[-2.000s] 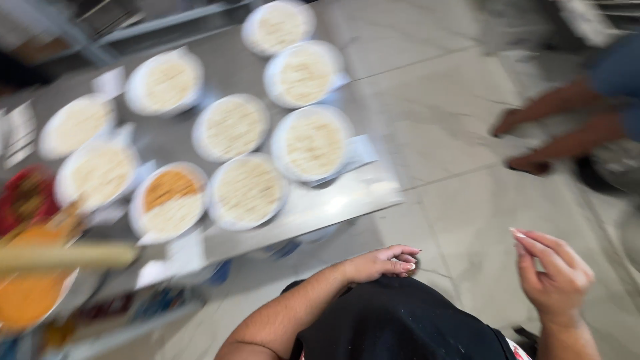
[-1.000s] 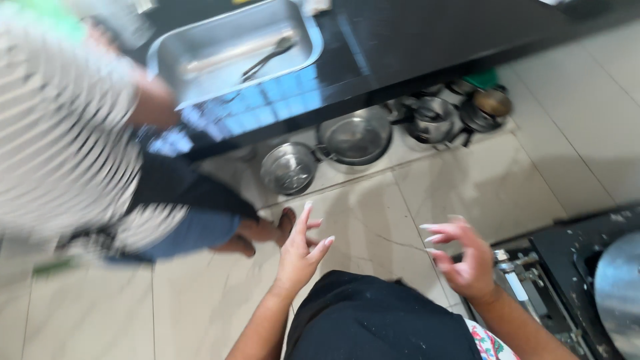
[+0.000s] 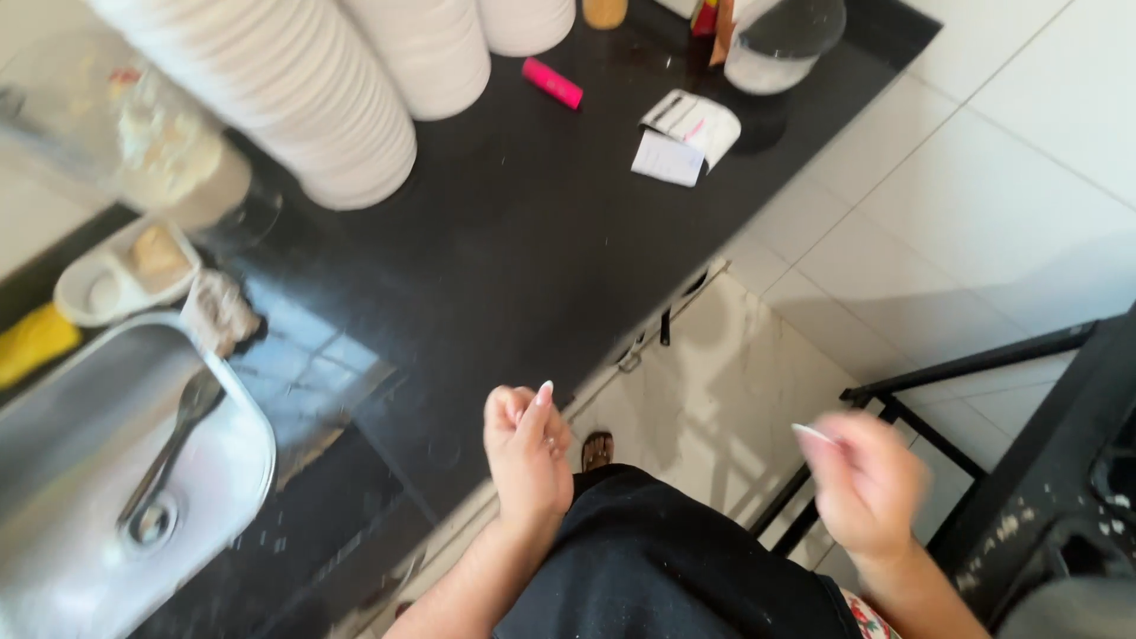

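My left hand (image 3: 530, 453) is curled with its thumb up, near the front edge of a black stone countertop (image 3: 497, 257); nothing shows in it. To the right, my right hand (image 3: 865, 484), blurred, hangs over the floor with its fingers bent in and nothing visible in it. Beyond my left hand, tall stacks of white disposable bowls or lids (image 3: 355, 151) stand on the counter. A pink cylindrical object (image 3: 552, 83) lies beside them. Farther right are a white packet (image 3: 701, 124) and a small paper bearing writing (image 3: 667, 160).
A steel sink (image 3: 204, 461) at the left holds a dark utensil (image 3: 173, 444). A sponge holder (image 3: 129, 271), a yellow cloth (image 3: 37, 344) and a crumpled grey item (image 3: 222, 312) sit behind it. A lidded tub (image 3: 781, 53) stands at the back right. A black metal frame (image 3: 967, 359) and a stove (image 3: 1065, 532) are at the right.
The view has swung from the table of filled bowls, past a person by the sink, to the counter with the stacks. My left hand's fingers, spread a second ago, are now curled in.
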